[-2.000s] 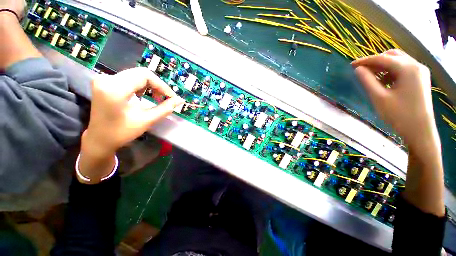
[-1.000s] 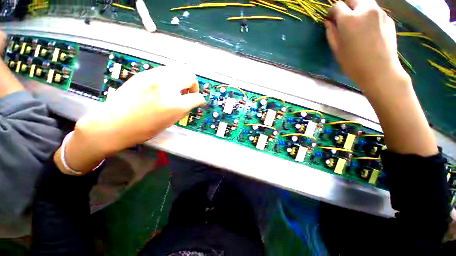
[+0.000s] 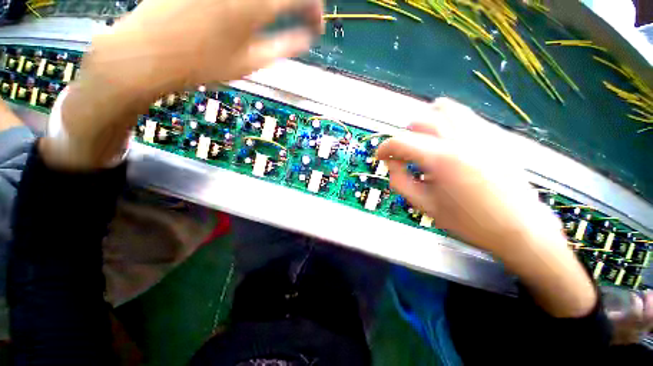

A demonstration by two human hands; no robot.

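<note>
Green circuit board panels [image 3: 293, 154] crowded with pale transformers lie in a line between silver rails. Thin yellow wire leads arch over several of the small boards. My left hand [image 3: 215, 43] is blurred above the rail and the green bench at the upper left, fingers bent; I cannot tell if it holds anything. My right hand [image 3: 458, 171] is over the boards right of the middle, thumb and fingertips close together near a yellow wire; whether it pinches one is not clear. Loose yellow wires [image 3: 515, 43] lie in a pile on the bench at the upper right.
The near metal rail [image 3: 301, 209] and far rail [image 3: 372, 96] run across the view. A small dark part [image 3: 339, 30] lies on the green bench [image 3: 422, 61]. Another person's arm [image 3: 11, 118] is at the left edge, and another hand [image 3: 630, 313] at the lower right.
My left hand has moved up from the boards to over the bench side. My right hand has come down from the wire pile to the boards. The wire pile is more spread out.
</note>
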